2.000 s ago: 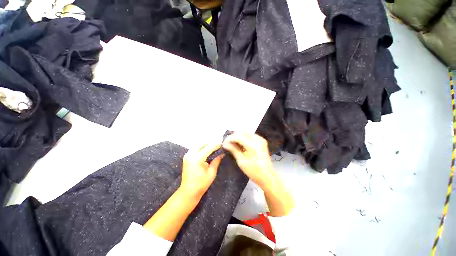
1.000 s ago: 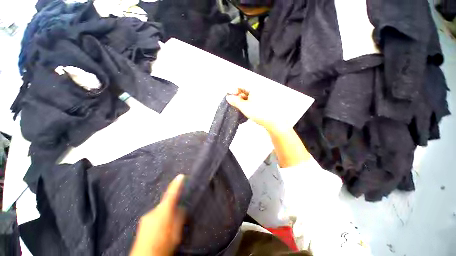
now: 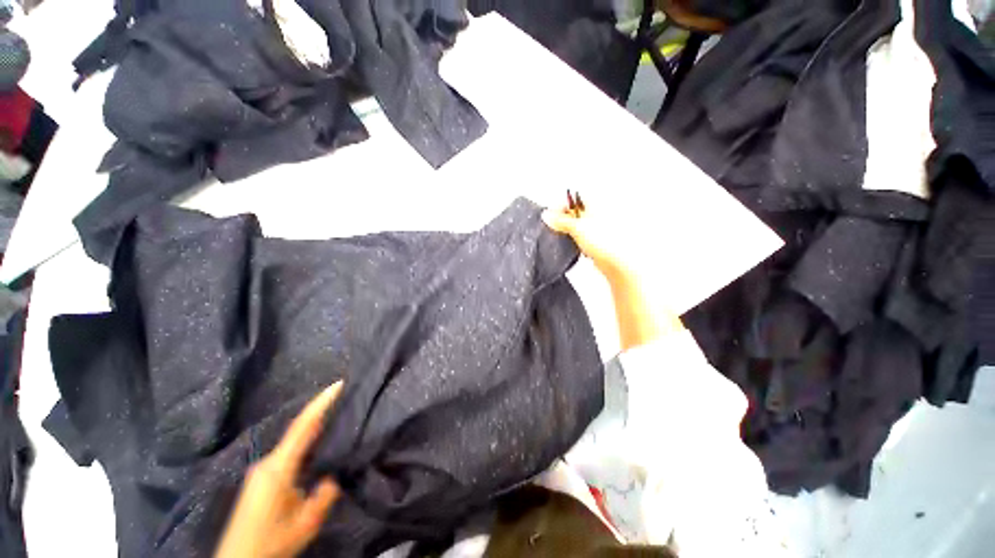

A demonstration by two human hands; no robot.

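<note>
A dark flecked garment [image 3: 436,338] lies spread and folded over the near part of the white table [image 3: 655,207]. My right hand [image 3: 578,231] pinches a raised corner of it near the table's middle. Small dark pointed blades [image 3: 575,202] stick out from the right hand. My left hand [image 3: 286,485] is at the garment's near edge, thumb and fingers apart around a fold; part of the fingers is hidden by cloth, so I cannot tell how firmly it grips.
More dark flecked garments [image 3: 229,98] are heaped at the table's far left, one narrow end reaching inward. A thick pile of dark garments [image 3: 851,262] with a white piece hangs at the right, beyond the table corner. The grey floor [image 3: 927,469] shows at the lower right.
The narrow strip stretched between my hands now lies as a wider spread of cloth. My left hand has moved lower left. The view has shifted, so the table and piles sit differently.
</note>
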